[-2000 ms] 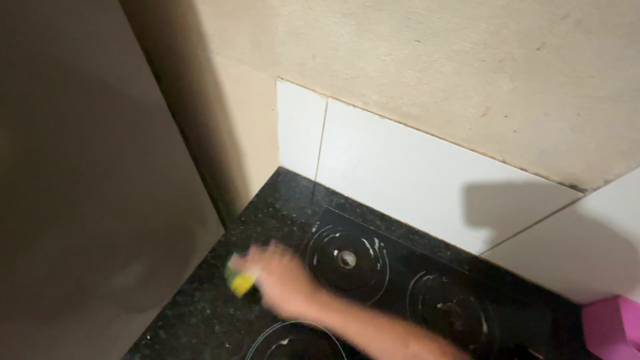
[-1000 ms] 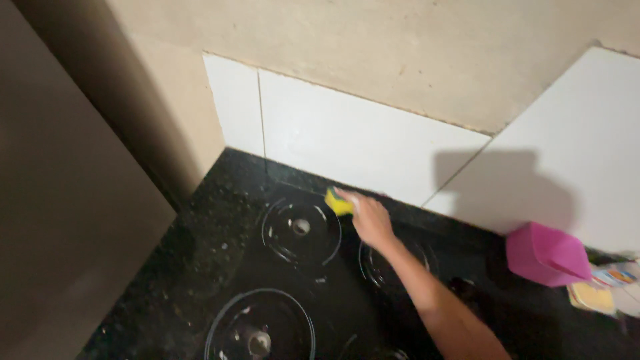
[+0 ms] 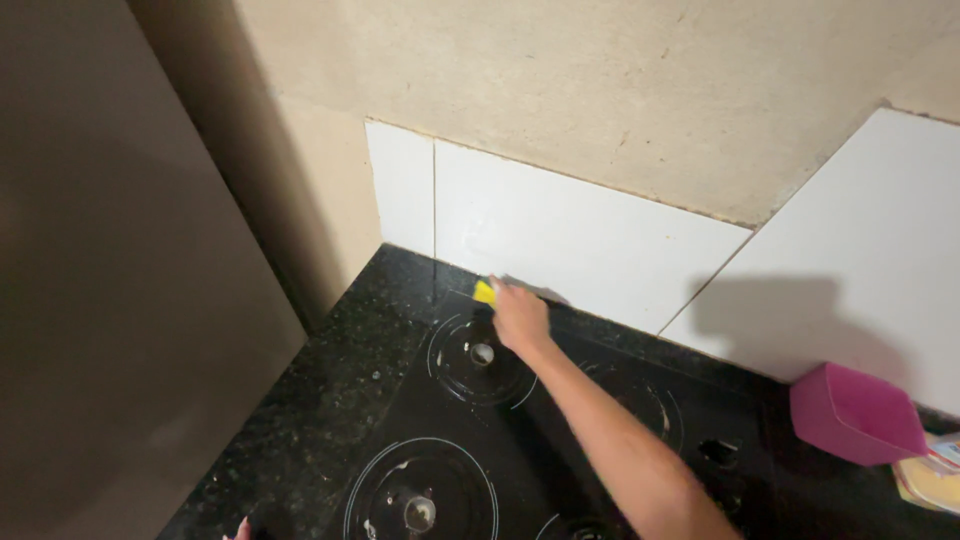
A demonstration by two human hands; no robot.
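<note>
My right hand (image 3: 520, 313) is closed around a yellow sponge (image 3: 484, 292), most of it hidden by the fingers. The hand is at the back edge of the black glass cooktop (image 3: 517, 450), close to the white wall tile (image 3: 570, 217) and above the rear left burner ring. Whitish smears and wet spots mark the burner areas. Of my left hand (image 3: 241, 529) only fingertips show at the bottom edge, over the speckled black granite counter (image 3: 315, 397); whether it holds anything is hidden.
A pink plastic container (image 3: 855, 412) stands on the counter at the right, against the tiles. Beside it is a tub (image 3: 930, 484) with pale yellow contents and a printed package (image 3: 946, 450). A large dark flat panel (image 3: 120, 300) rises along the left side of the counter.
My right hand, with the sponge, was over the counter left of the cooktop two seconds ago and is now at the back edge. Left fingertips have come into view at the bottom. The view has shifted.
</note>
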